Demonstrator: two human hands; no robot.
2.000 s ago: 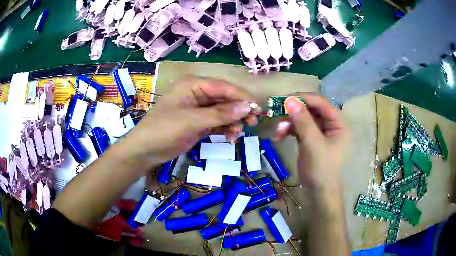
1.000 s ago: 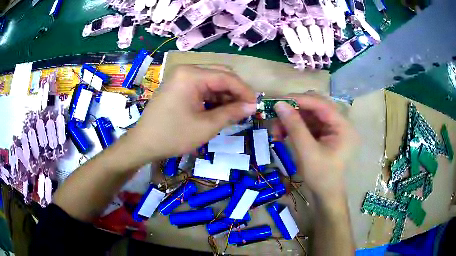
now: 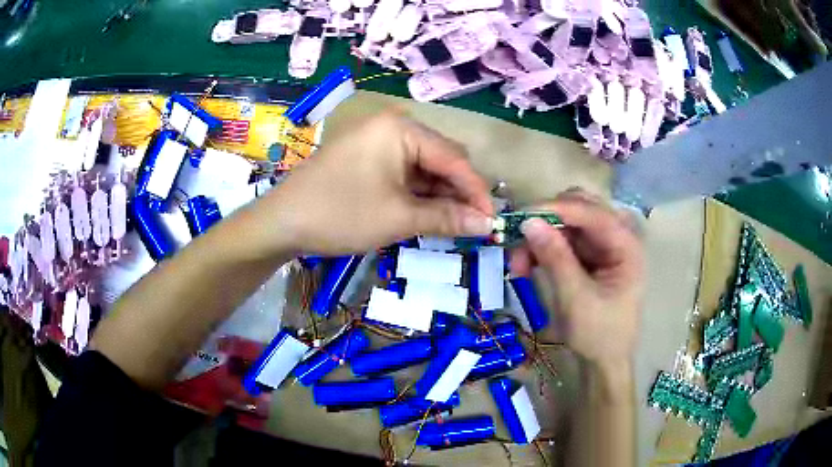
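My right hand (image 3: 584, 264) holds a small green circuit board (image 3: 518, 225) between thumb and fingers, above the batteries. My left hand (image 3: 383, 196) pinches at the board's left end, where a small white plug or socket (image 3: 498, 228) shows at the fingertips. Whether the plug is seated cannot be told. Blue battery packs (image 3: 392, 356) with thin leads, several with white pads (image 3: 429, 264), lie in a heap on the brown cardboard below my hands. One blue pack (image 3: 321, 97) lies beyond my left wrist, near the belt.
Pink-wrapped parts (image 3: 456, 46) are heaped on the green belt (image 3: 164, 55); more (image 3: 82, 214) lie at left. A grey metal bracket (image 3: 730, 141) juts in from the right. Green board panels (image 3: 721, 365) are piled at right on the cardboard (image 3: 661, 301). Printed sheeting (image 3: 246, 123) lies at left.
My left fingertips have closed in on the board's left end, where there was a gap two seconds ago. The view has shifted, so the belt parts appear further right.
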